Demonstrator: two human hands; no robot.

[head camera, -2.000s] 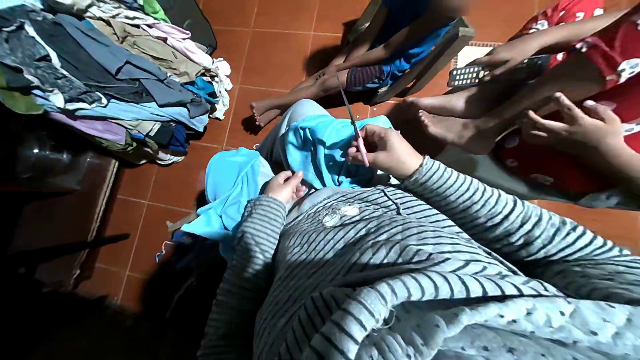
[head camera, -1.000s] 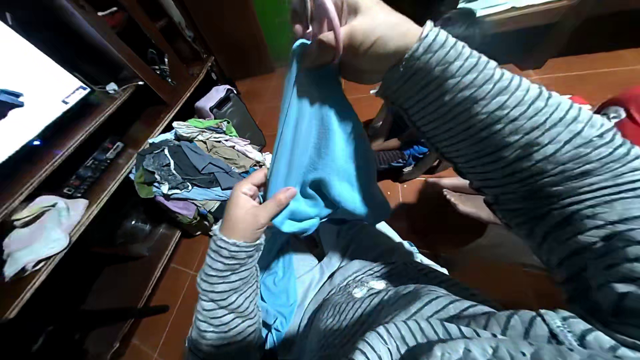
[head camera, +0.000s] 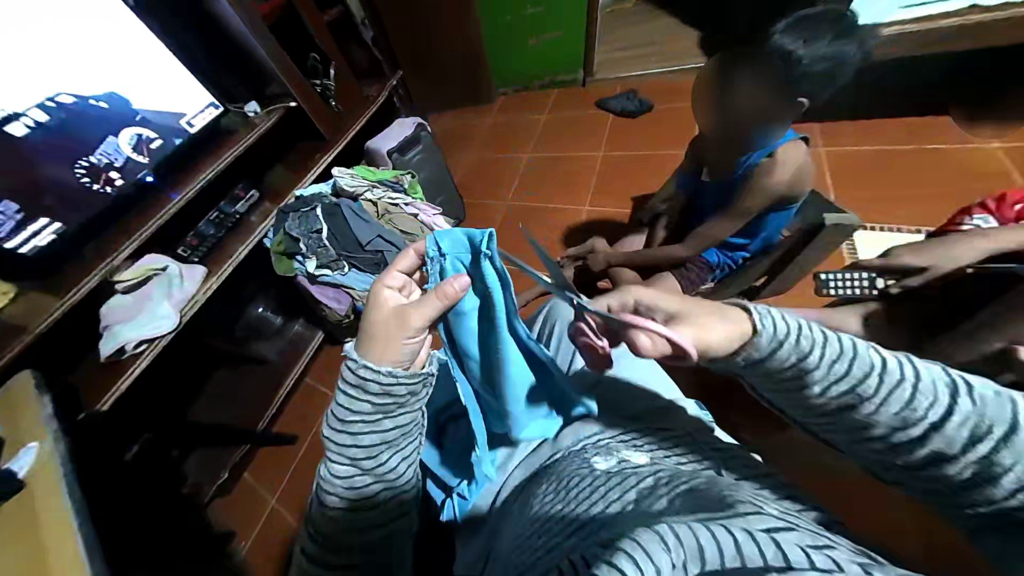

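Observation:
My left hand (head camera: 408, 308) pinches the upper edge of a light blue cloth (head camera: 500, 352) between thumb and fingers. The cloth hangs down over my lap, with a narrow strip and frayed ends at its lower left. My right hand (head camera: 664, 320) holds a pair of scissors (head camera: 572, 296) with pink handles. Their blades are spread and point up and left, close to the right side of the cloth's top; whether they touch it I cannot tell.
A heap of clothes (head camera: 344, 232) lies beyond my left hand, near a dark case (head camera: 428, 176). At left stand a wooden shelf unit (head camera: 264, 200) with a remote control (head camera: 218, 222) and a lit screen (head camera: 96, 104). One person (head camera: 736, 200) sits ahead; another at right holds a remote (head camera: 850, 283).
The view has swung a lot. My right hand, at the cloth's top one second ago, is now lower and to its right, with the scissors spread. My left hand now holds the cloth's top.

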